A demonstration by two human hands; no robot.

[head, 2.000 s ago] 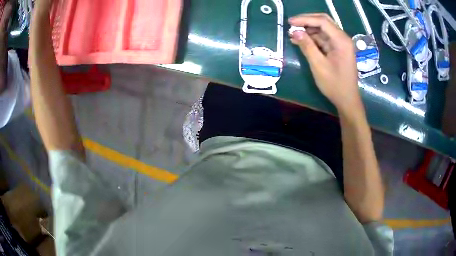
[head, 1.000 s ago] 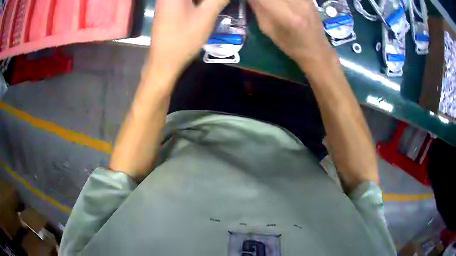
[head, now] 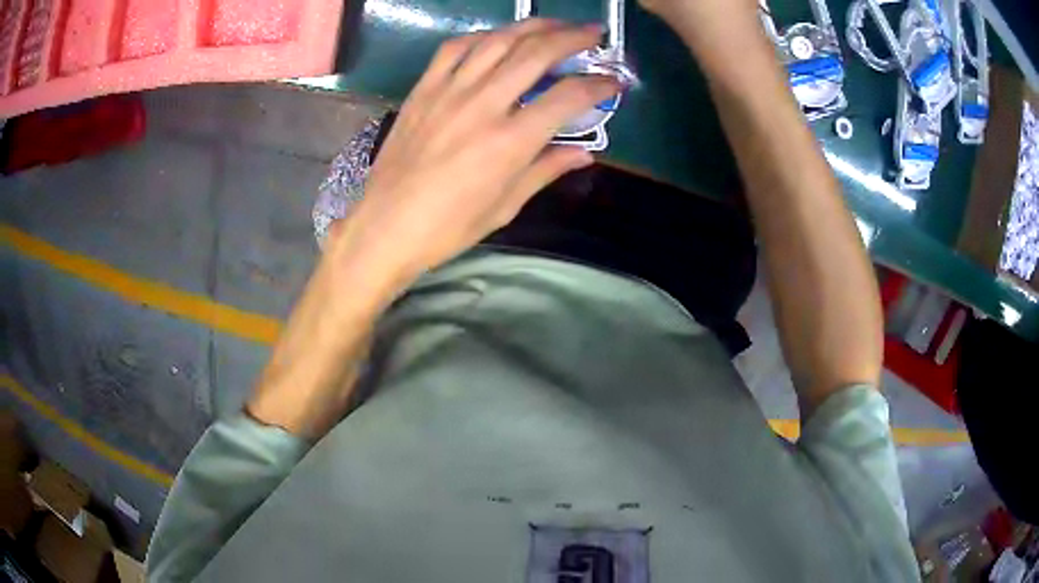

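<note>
A loop-frame housing (head: 587,120) with a blue band lies on the green bench at the top centre, its tab towards me. Its far end is cut off by the top edge. My left hand (head: 484,131) lies across it from the left, fingers spread, fingertips at its right rim and thumb near the tab; the hand hides much of the body. My right hand (head: 701,14) is at the top edge, right of the housing, with its fingers cut off; whether it holds anything is not visible.
A pink foam tray (head: 171,71) is at the upper left. More housings (head: 917,97) lie at the right, with pale rings (head: 843,128) beside them. A cardboard box (head: 989,171) of small parts stands at the right edge. Red supports (head: 86,131) are below the bench.
The view has shifted. My left hand came from the tray to the housing and now spreads over its blue band. My right hand has moved up to the top edge, and its white part is out of sight.
</note>
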